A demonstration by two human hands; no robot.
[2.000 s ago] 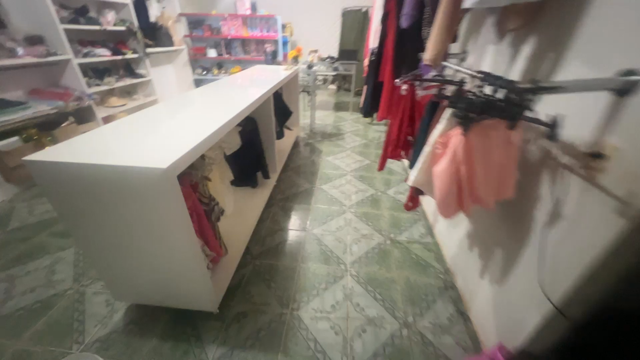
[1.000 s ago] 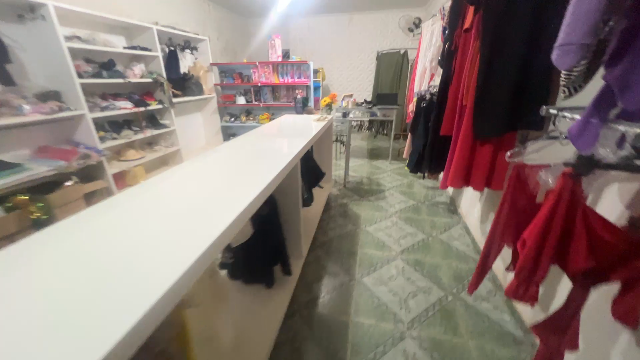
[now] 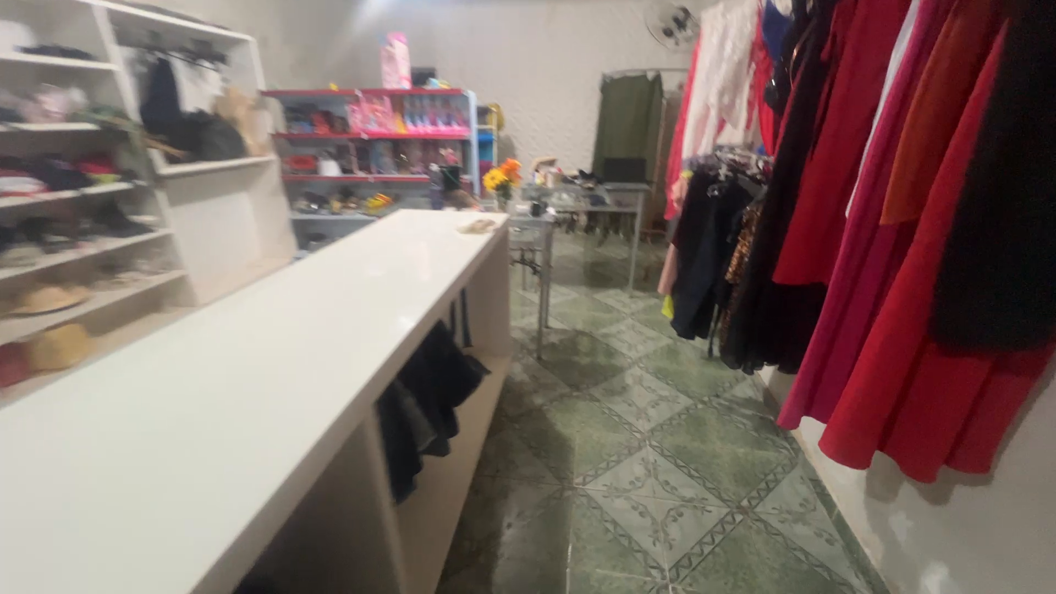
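Note:
Neither my left hand nor my right hand shows in the head view. A long white counter (image 3: 330, 330) runs from the lower left toward the middle, with a small pale item (image 3: 477, 226) on its far end. Dark garments (image 3: 429, 396) hang in its open side. Along the right wall hang red, magenta, orange and black clothes, among them a long red garment (image 3: 916, 371). Farther back, a rack holds dark clothes (image 3: 701, 247).
White wall shelves (image 3: 82, 239) with hats and shoes stand at the left. Beyond the counter are a red-edged shelf unit (image 3: 371, 134), orange and yellow flowers (image 3: 502, 177), a metal-legged table (image 3: 639, 194) and a green curtain (image 3: 627, 120). A patterned tile floor (image 3: 643, 462) lies between counter and clothes.
The view has moved forward along the counter. The pink garment and wall rack at the right, seen two seconds ago, are out of view; the back table and shelves look nearer.

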